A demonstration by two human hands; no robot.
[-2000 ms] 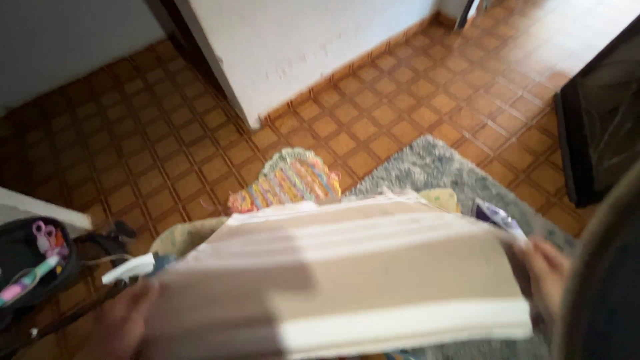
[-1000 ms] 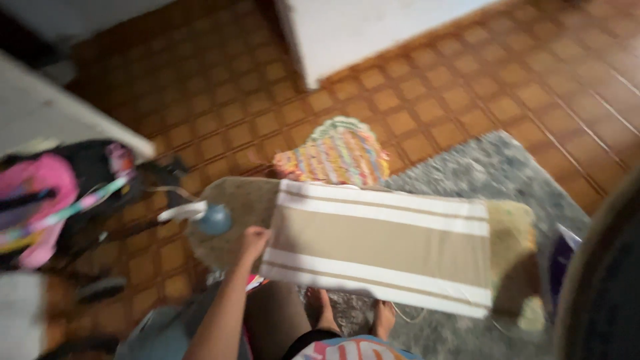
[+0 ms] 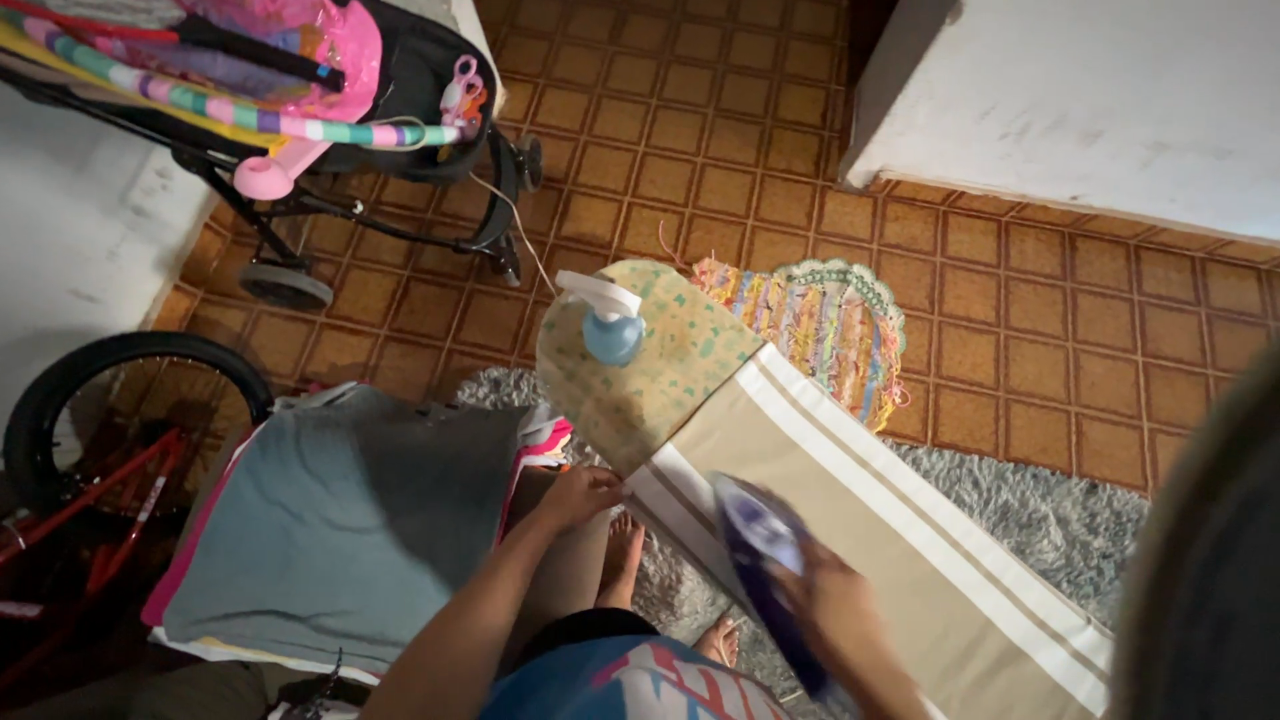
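A beige cloth with white stripes [image 3: 880,500] lies flat along an ironing board with a patterned cover [image 3: 665,370]. My right hand [image 3: 835,600] grips a purple clothes iron [image 3: 765,560], which is over the cloth near its left end and is blurred. At the cloth's near left corner, my left hand [image 3: 580,497] has its fingers closed on the edge. A blue spray bottle with a white trigger head [image 3: 613,335] stands on the rounded end of the board.
Folded grey fabric [image 3: 350,520] is stacked at my left. Beyond it are a bicycle wheel [image 3: 130,430] and a stroller [image 3: 420,150] holding toys. A multicoloured woven rug [image 3: 820,320] and a grey shaggy rug [image 3: 1010,510] lie on the tiled floor. A dark rounded object blocks the right edge.
The striped cloth, held up in both hands at first, now lies on the board. My right hand has taken hold of the iron. The view has turned toward the left.
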